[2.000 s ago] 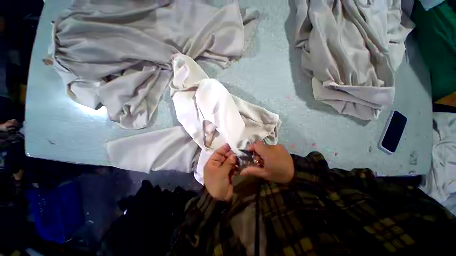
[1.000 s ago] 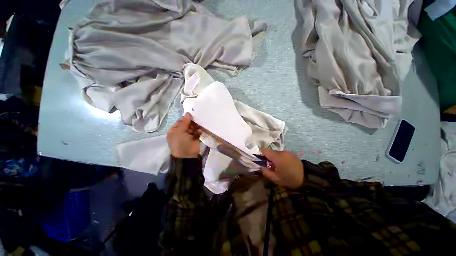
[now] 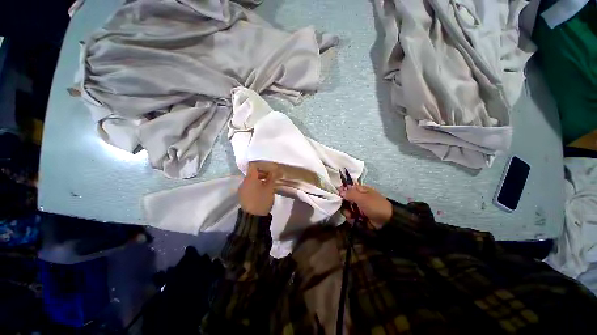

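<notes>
A cream-white garment (image 3: 281,141) lies bunched at the table's front edge, with one flat part reaching left and its upper end against the greyish-beige pile. My left hand (image 3: 259,188) grips the garment at its middle, fingers curled on the cloth. My right hand (image 3: 368,204) holds small dark thread snips (image 3: 347,180), blades pointing up and away from me. Its fingertips also touch the garment's right edge; how firmly they pinch it is hidden.
A loose garment pile (image 3: 170,59) spreads over the table (image 3: 353,98) at left. A folded-looking garment pile (image 3: 452,78) lies at right, near a smartphone (image 3: 512,184). A green bag (image 3: 569,72) is beyond the right edge. A blue crate (image 3: 75,288) is below left.
Since one second ago, my left hand has moved slightly right and down, and the stretched edge between my hands has slackened. The snips have turned from pointing left to pointing up.
</notes>
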